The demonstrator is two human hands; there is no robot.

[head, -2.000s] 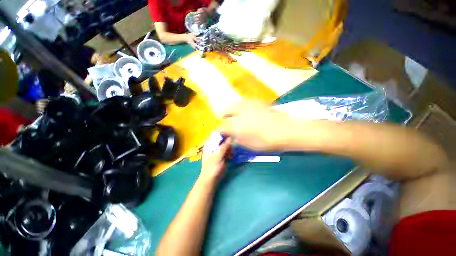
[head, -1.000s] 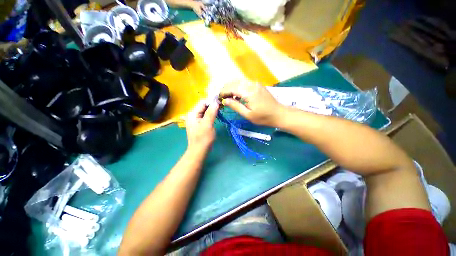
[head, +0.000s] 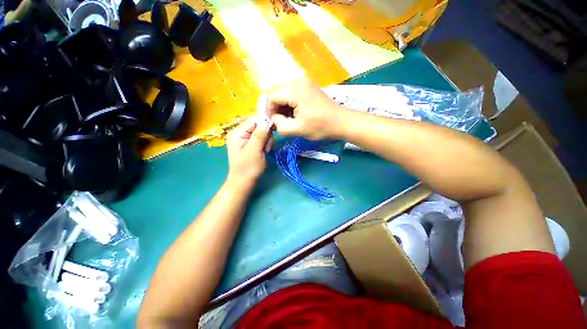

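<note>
My left hand (head: pixel 250 149) and my right hand (head: pixel 302 110) meet above the near edge of the yellow-taped cardboard. Their fingertips pinch a small white part (head: pixel 263 109) between them; most of it is hidden by the fingers. A bundle of blue wires (head: pixel 295 172) lies on the green bench top just below my hands. A long white plastic piece (head: pixel 320 156) lies beside the wires, its left end hidden by them. I cannot tell whether the wires join the part in my fingers.
Black housings (head: pixel 96 154) are piled at left. Clear bags of white pieces lie at lower left (head: pixel 87 283) and right (head: pixel 412 103). An open carton (head: pixel 376 257) with white housings stands at lower right. Yellow-taped cardboard (head: pixel 238 71) covers the far bench.
The view has tilted down. My right hand has come from a blurred sweep to close against my left hand. The blue wires and the white piece now show more fully.
</note>
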